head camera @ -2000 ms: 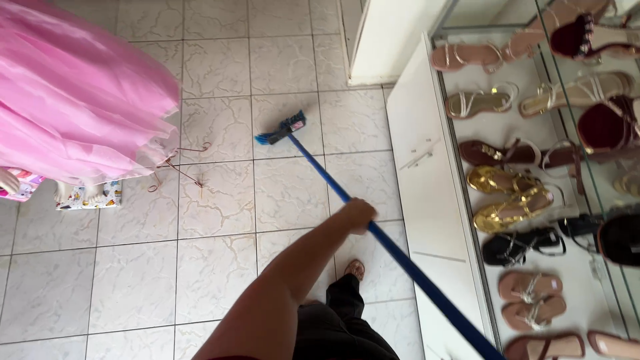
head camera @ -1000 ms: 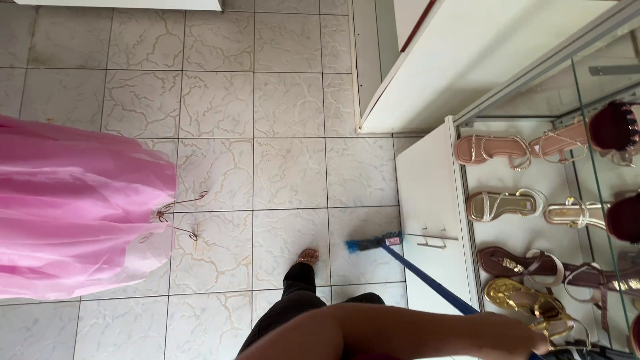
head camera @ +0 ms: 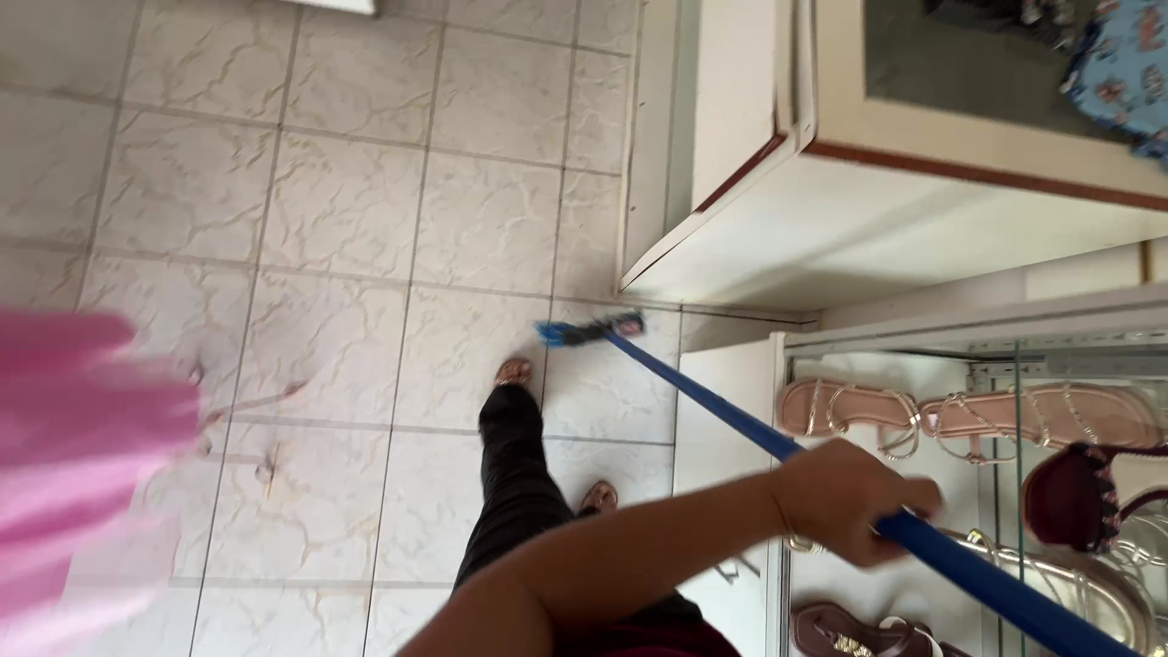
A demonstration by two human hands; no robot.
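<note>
My left hand (head camera: 849, 502) is closed around the blue handle (head camera: 721, 406) of a broom, in front of the glass shoe display. The handle slants from the lower right corner up to the broom head (head camera: 593, 328), which is dark with blue bristles, slightly blurred, and lies over the tiled floor just beyond my forward foot (head camera: 514, 371). My forearm crosses the lower middle of the view, above my dark trousers (head camera: 511, 456). My right hand is out of view.
Sandals (head camera: 849, 408) stand in the glass case at right, beside a white cabinet door (head camera: 725, 392). A white cabinet with a red-brown edge (head camera: 967, 173) juts out above. Pink fabric (head camera: 73, 456) hangs at left near metal stand feet (head camera: 265, 470).
The broom head has moved away from the white cabinet door to the floor beyond my foot. The view has shifted, showing more of the upper cabinet. My left hand still grips the handle.
</note>
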